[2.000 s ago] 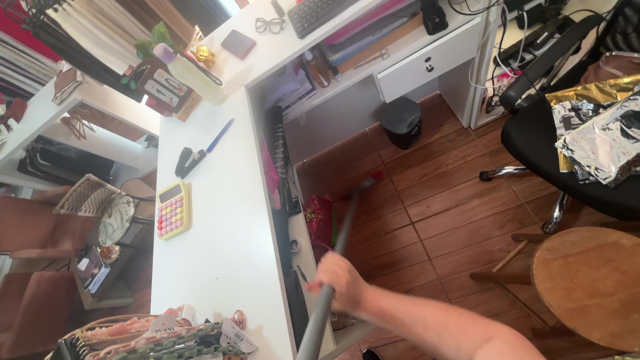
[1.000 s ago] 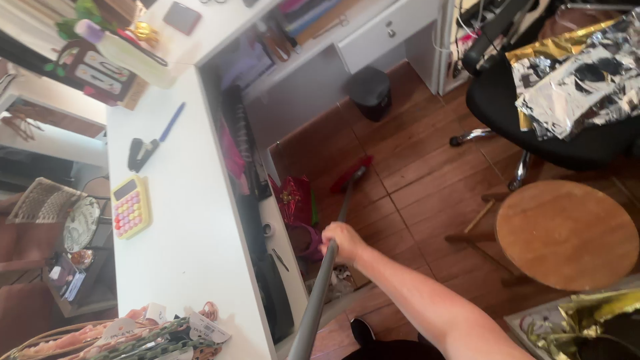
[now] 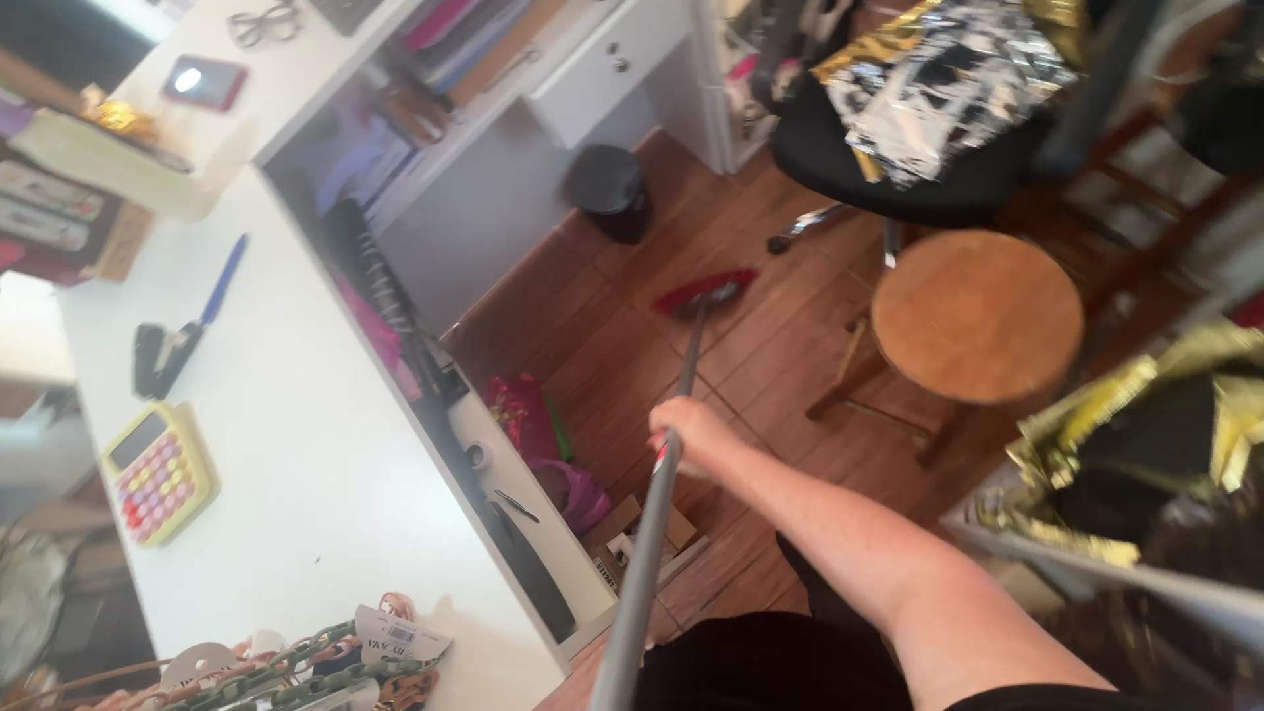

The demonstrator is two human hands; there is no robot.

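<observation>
My right hand (image 3: 686,434) is closed around the grey handle of a broom (image 3: 647,553), near the middle of the view. The handle runs from the bottom edge up to a red broom head (image 3: 706,293), which rests on the brown tiled floor (image 3: 770,346). The head lies below a black waste bin (image 3: 610,193) and to the left of a round wooden stool (image 3: 978,316). My left hand is out of the frame.
At left stands a white counter (image 3: 326,474) with a yellow calculator (image 3: 163,474), a stapler (image 3: 168,355) and chains. Bags (image 3: 573,494) and a cardboard box (image 3: 642,533) sit beside it. A black office chair (image 3: 889,168) holds metallic foil packaging (image 3: 938,89).
The broom head has moved rightward across the floor, away from the bags beside the counter. My right hand keeps its hold on the handle. The view has shifted toward the right.
</observation>
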